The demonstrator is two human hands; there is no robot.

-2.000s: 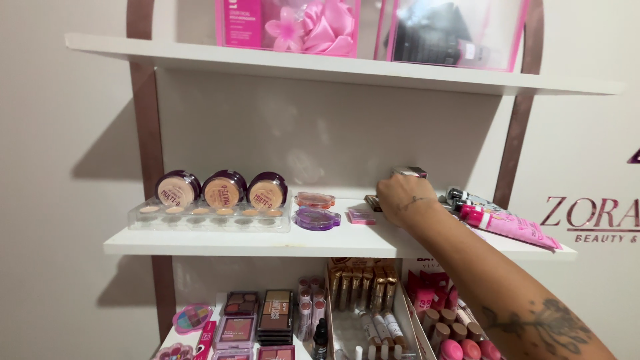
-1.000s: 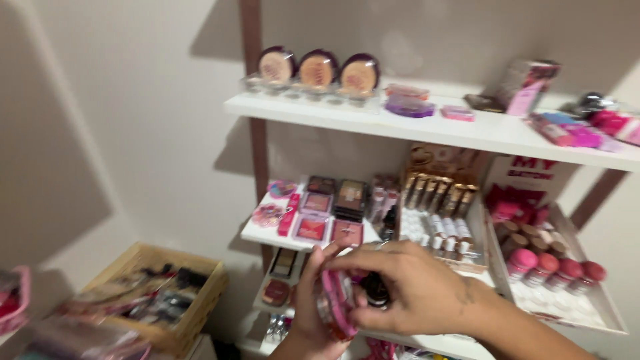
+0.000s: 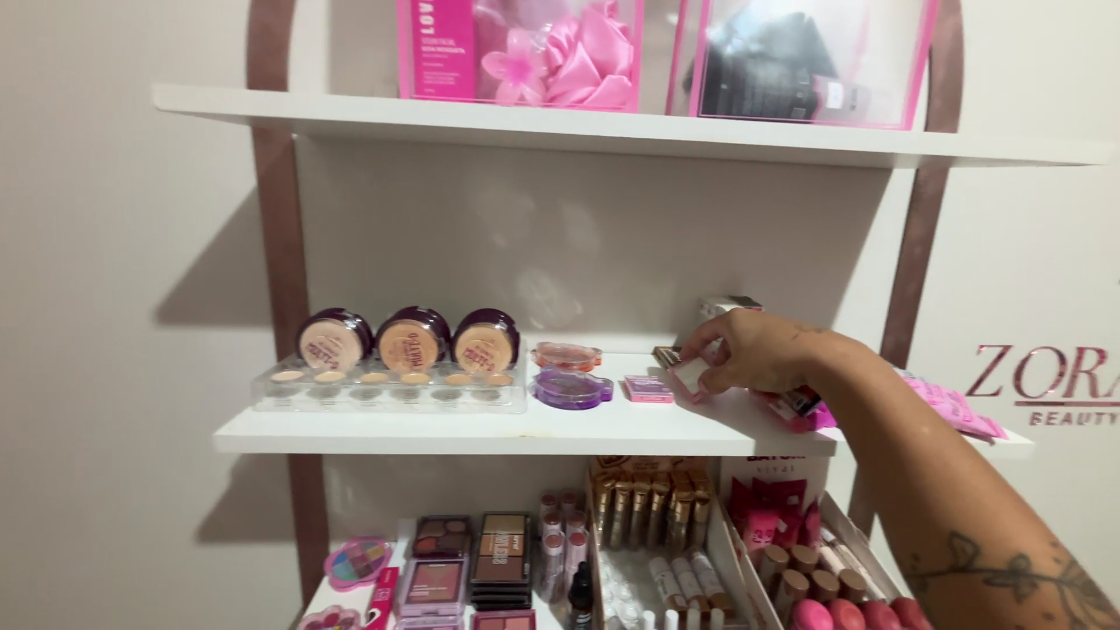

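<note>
My right hand (image 3: 744, 354) reaches over the right part of the middle white shelf, its thumb and fingers closed around a small flat pink-and-white cosmetic item (image 3: 691, 378). Just left of it lies a flat pink box (image 3: 648, 388), and behind the hand stands an upright small box (image 3: 731, 304). Farther left are a purple compact (image 3: 572, 389) and an orange-red compact (image 3: 567, 356). Three round powder compacts (image 3: 411, 343) stand in a clear plastic display tray (image 3: 389, 395). My left hand is out of view.
Pink tubes (image 3: 958, 407) lie right of my wrist. The upper shelf (image 3: 612, 133) holds clear gift boxes with pink edges. Below, makeup palettes (image 3: 435, 584), a display box of gold-wrapped items (image 3: 652, 507) and pink-capped lip products (image 3: 844, 612) crowd the lower shelf.
A second ago both hands were together low in front of the shelves, holding a pink item. Now my right hand is back at the middle shelf and my left has left the view. The view has swung up.
</note>
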